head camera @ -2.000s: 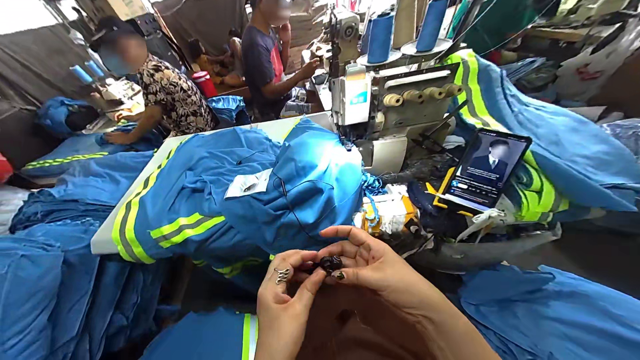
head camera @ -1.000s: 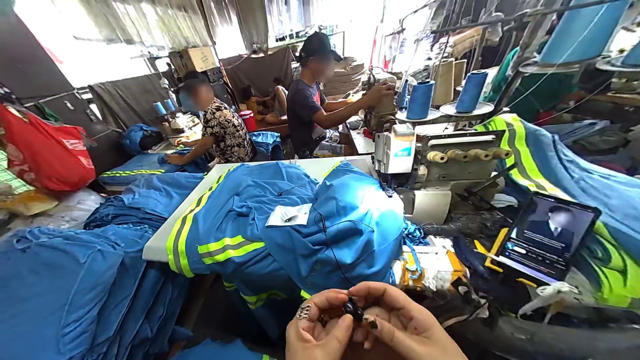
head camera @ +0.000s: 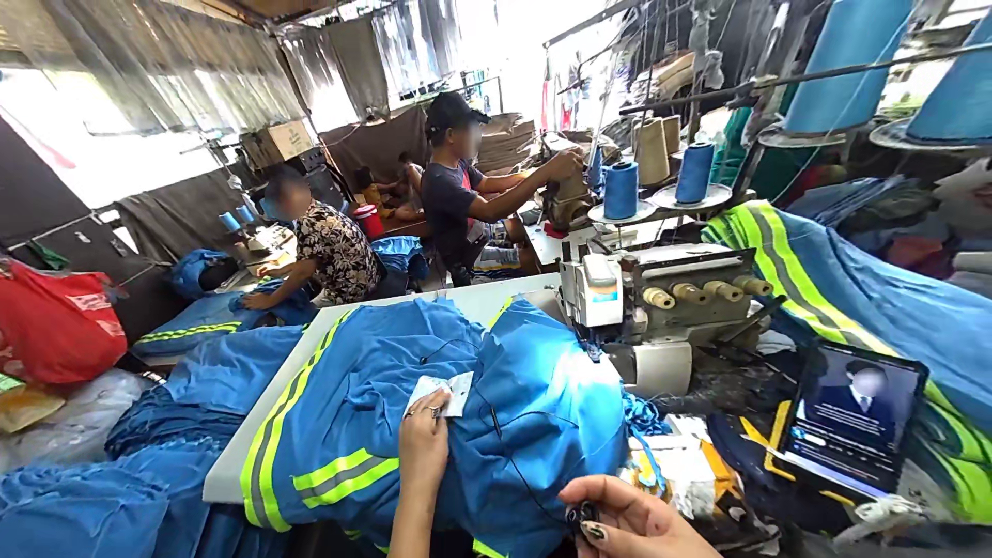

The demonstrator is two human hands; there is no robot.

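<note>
My left hand [head camera: 425,434], with a ring on one finger, reaches over the blue fabric and touches a small white packet [head camera: 457,394]; whether the fingers grip it cannot be told. Low in the view, my right hand [head camera: 620,519] pinches a small black object [head camera: 581,513], apparently part of a thin black cable [head camera: 496,422] that runs across the cloth. Under both lies a blue garment [head camera: 372,387] with yellow-green and grey reflective strips, spread over the white table up to the overlock sewing machine [head camera: 659,298].
A tablet [head camera: 852,415] leans at the right beside fabric scraps. Thread cones [head camera: 621,191] stand behind the machine. Piles of blue cloth [head camera: 85,496] and a red bag [head camera: 58,322] are at the left. Two people [head camera: 337,248] [head camera: 457,186] sit or stand at machines beyond the table.
My left hand has left the black object and moved forward to the white packet. My right hand still holds the black object, now farther right. The view has tilted up.
</note>
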